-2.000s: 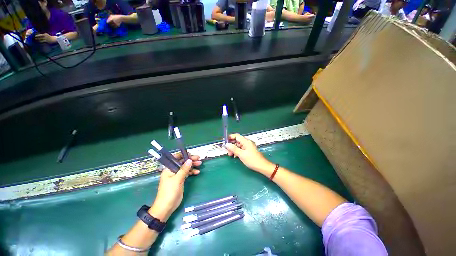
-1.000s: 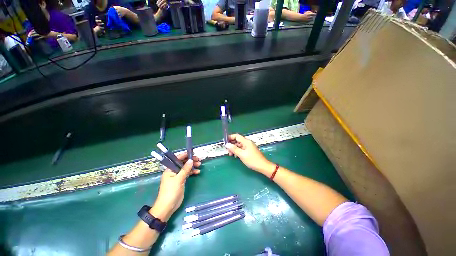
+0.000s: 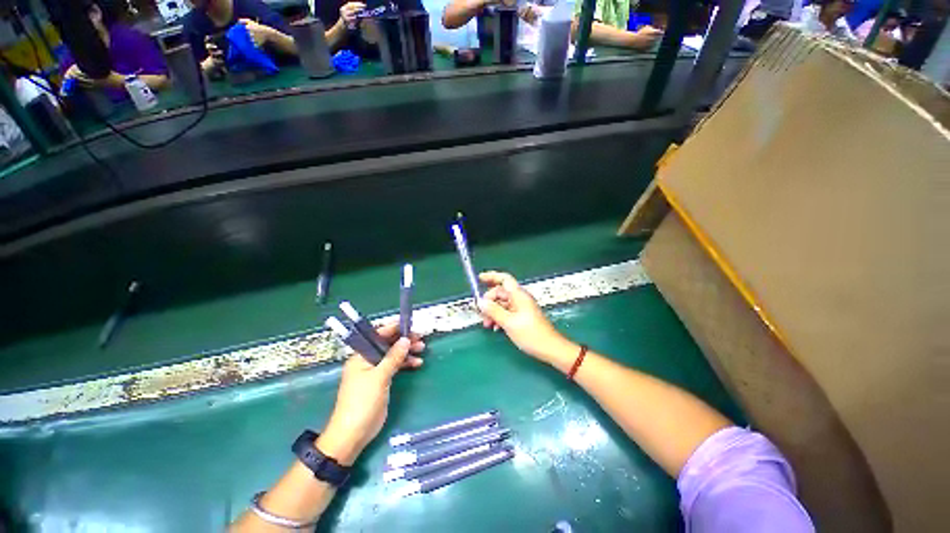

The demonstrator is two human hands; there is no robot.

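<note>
My left hand (image 3: 377,377) is shut on several dark grey pens (image 3: 359,335) with white ends, fanned out above the pale rail; one pen (image 3: 406,300) stands upright apart from the others. My right hand (image 3: 513,312) holds one pen (image 3: 467,260) by its lower end between thumb and fingers, its white end up and tilted a little left. A row of pens (image 3: 450,452) lies side by side on the green worktop (image 3: 229,448), white ends to the left. Single dark pens (image 3: 325,273) lie on the green belt (image 3: 229,281), one more (image 3: 119,314) at the left.
The chipped pale rail (image 3: 250,359) runs between belt and worktop. A large open brown carton (image 3: 823,208) stands at the right, close to my right forearm. Beyond the belt are dark cylinders (image 3: 404,42) on a ledge, a white bottle (image 3: 553,42) and seated people.
The pens on the belt have moved left. The upright pen in my left hand has swung from leaning left to nearly vertical. The pen in my right hand has tilted slightly left.
</note>
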